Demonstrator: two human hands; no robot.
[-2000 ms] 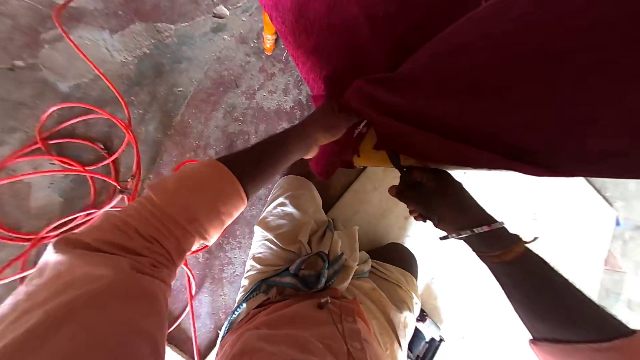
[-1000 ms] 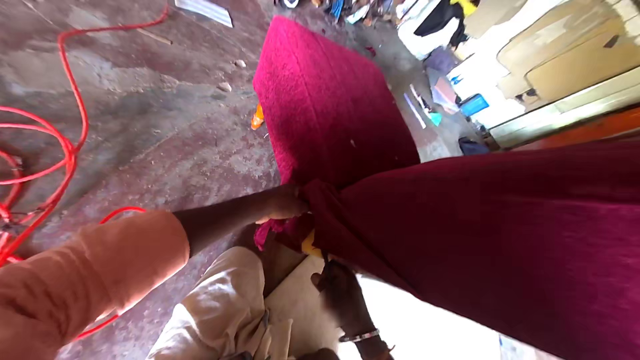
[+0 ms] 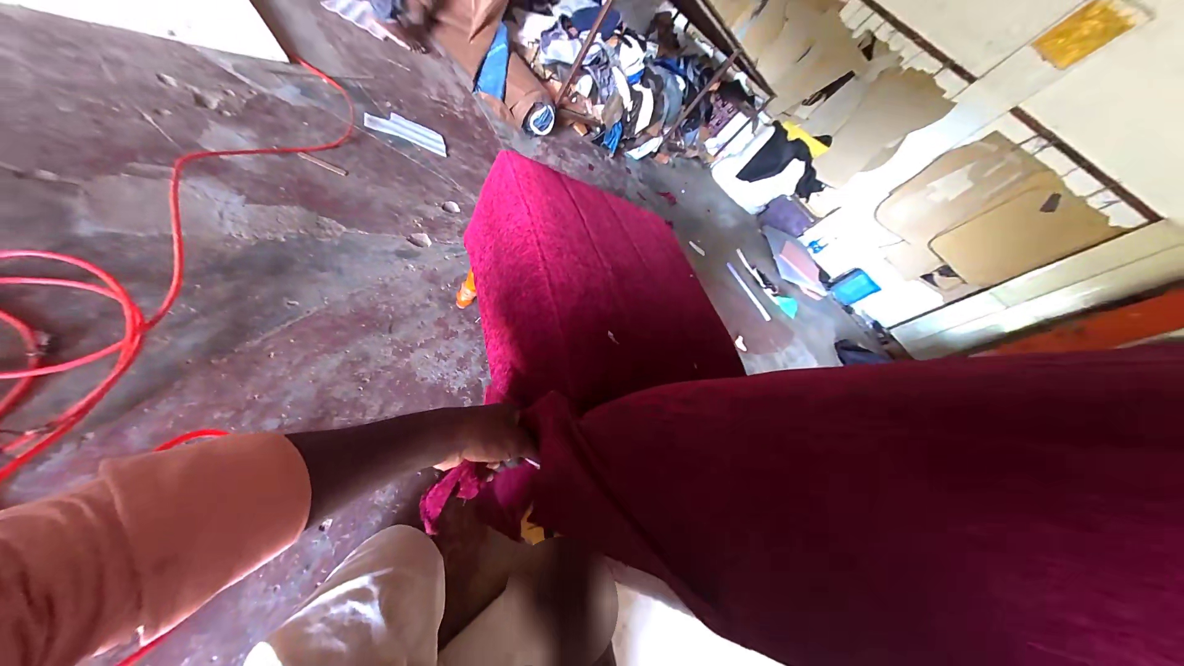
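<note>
Magenta upholstery fabric covers a long block-shaped furniture piece [image 3: 592,277] in front of me. A darker red stretch of the same fabric [image 3: 832,490] spreads over the right side. My left hand [image 3: 490,433] is closed on a fold of the fabric at the corner where the two parts meet; its fingertips are partly hidden. Below it hang a ragged fabric end [image 3: 453,490] and a small yellow piece [image 3: 532,527]. My right hand is a dark blur [image 3: 566,573] below the fabric's edge, too unclear to tell its grip.
A red hose or cable [image 3: 139,324] lies coiled on the worn floor at left. An orange object [image 3: 466,290] stands beside the block. Cloth scraps [image 3: 629,74] are heaped at the back. Offcuts [image 3: 749,287] lie right of the block, near a wall with torn panels.
The view has swung up and away from my lap, bringing the block and the scrap heap into sight. My left hand stays at the fabric corner.
</note>
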